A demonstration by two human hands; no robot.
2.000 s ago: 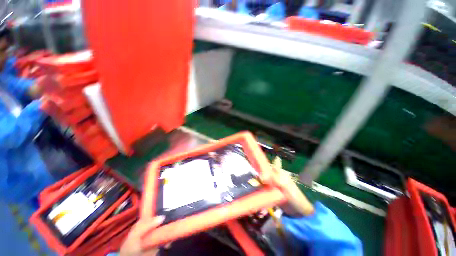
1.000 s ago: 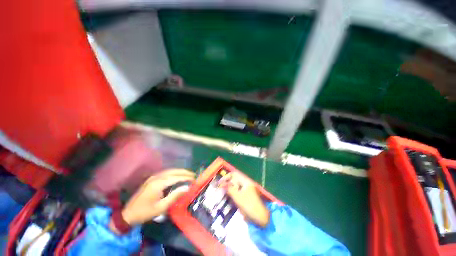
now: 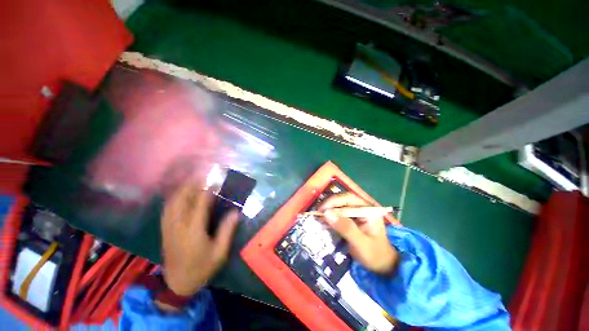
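An open tablet unit [image 3: 323,266] lies in a red tray [image 3: 274,236] at the bench's near edge, its electronics and a white battery exposed. My right hand [image 3: 365,239] is over it and grips a pale stick [image 3: 361,211], whose tip is at the board near the tray's upper left side. My left hand [image 3: 190,236] is left of the tray, palm down over the bench, fingers blurred. Black pad sheets [image 3: 237,186] lie at its fingertips, one partly between thumb and fingers; whether it grips one is unclear. Shiny clear film lies around the sheets.
Stacked red trays with open tablets [image 3: 35,275] stand at lower left, more red trays [image 3: 552,258] at right. A dark block [image 3: 64,123] is beside a red panel [image 3: 58,64]. Beyond the chipped edge strip [image 3: 290,119] are a tablet part [image 3: 381,81], a grey post [image 3: 510,116] and a white tray [image 3: 549,168].
The tray, held up by both hands two seconds ago, now lies on the bench. My left hand has left its side for the black sheets. The stick now shows clearly in my right hand.
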